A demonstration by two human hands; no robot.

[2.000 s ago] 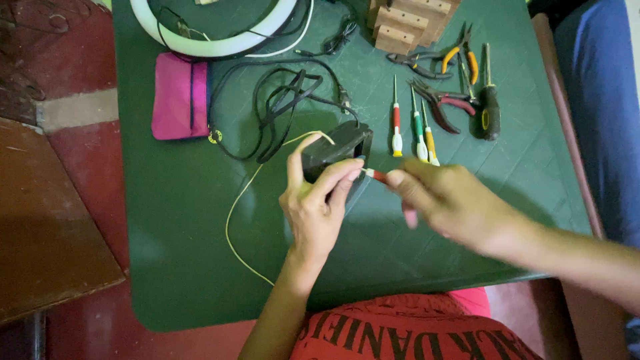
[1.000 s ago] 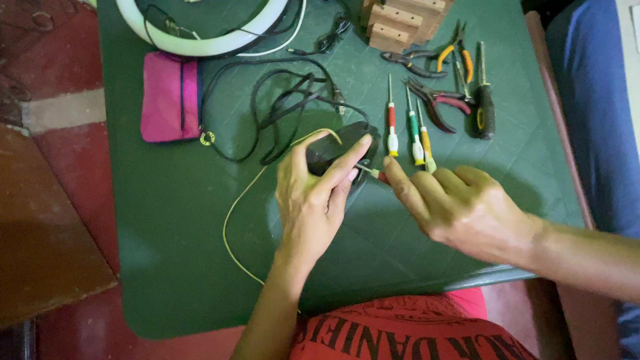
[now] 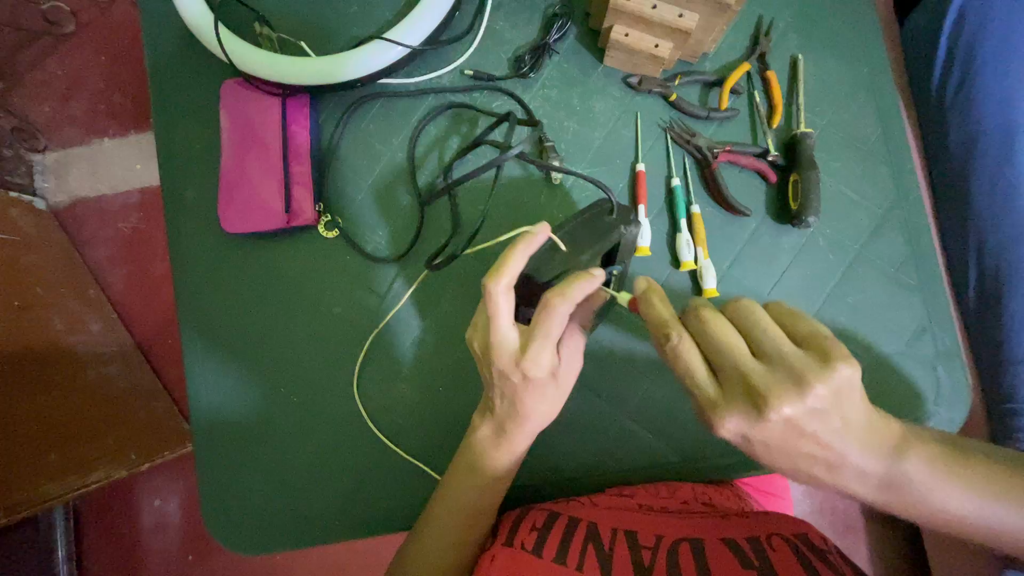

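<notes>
My left hand [image 3: 532, 344] holds a black plastic housing [image 3: 580, 232] above the green table. A black cord [image 3: 572, 172] enters the housing's top, and a thin pale wire [image 3: 360, 360] passes by my raised index finger, its end over the housing. My right hand [image 3: 768, 384] grips a small screwdriver with a red and pale handle [image 3: 625, 300]; its tip points at the opening in the housing's right side, by my left fingertips. Whether the tip touches anything inside cannot be seen. Small red [image 3: 641, 192], green [image 3: 678, 216] and yellow [image 3: 701, 240] screwdrivers lie beyond my right hand.
Pliers [image 3: 720, 164], diagonal cutters [image 3: 688, 94], orange-handled pliers [image 3: 756, 72] and a black-handled screwdriver [image 3: 802, 172] lie at the back right. A wooden block stand [image 3: 652, 32], a coiled cable [image 3: 544, 44], a ring light [image 3: 320, 68] and a pink pouch [image 3: 260, 156] are on the table [image 3: 272, 416].
Both hands stay at the housing. My left index finger has lifted off it, and the housing is tilted differently from one second ago. My right hand keeps the screwdriver at the opening.
</notes>
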